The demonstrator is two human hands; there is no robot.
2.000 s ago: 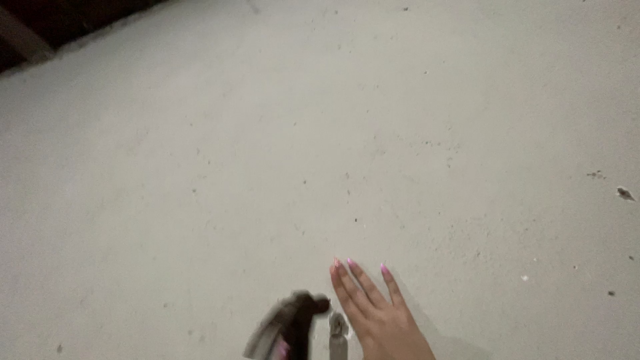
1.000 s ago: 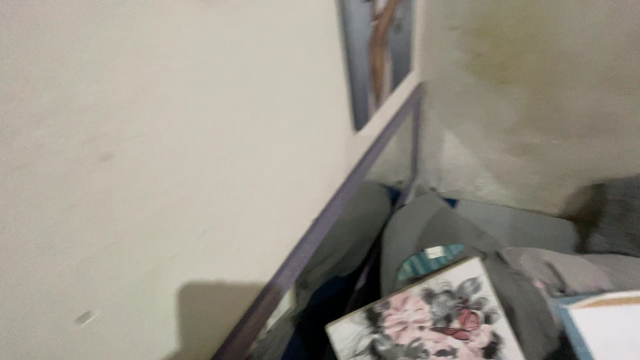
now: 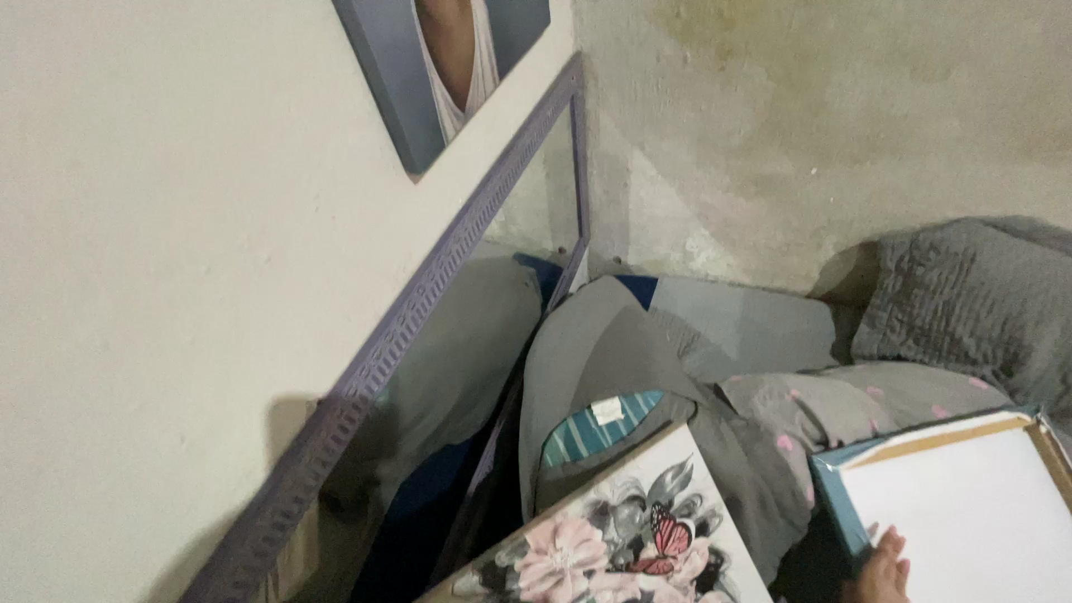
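Observation:
My right hand (image 3: 888, 569) is at the bottom right, cut off by the view's lower edge. Its fingers are at the left edge of a stretched canvas (image 3: 946, 502), whose white back and wooden stretcher bars face me; its sides are blue. Whether the fingers grip that edge or only touch it cannot be told. My left hand is out of view. Left of my right hand, a canvas painting of pink flowers and a red butterfly (image 3: 620, 544) lies tilted at the bottom. On the wall above hangs a grey-blue canvas picture (image 3: 385, 84), partly cut off.
A purple-framed mirror (image 3: 394, 347) runs along the left wall into the corner, reflecting the bedding. Grey bedding (image 3: 603, 352), a pink-spotted grey cloth (image 3: 879, 394) and a grey textured pillow (image 3: 946, 301) lie at the right. The stained wall (image 3: 796, 142) rises behind them.
The view has swung far from the bare wall to the corner. Two seconds ago one hand lay flat on the wall beside a hammer; neither that hand pose nor the hammer shows now.

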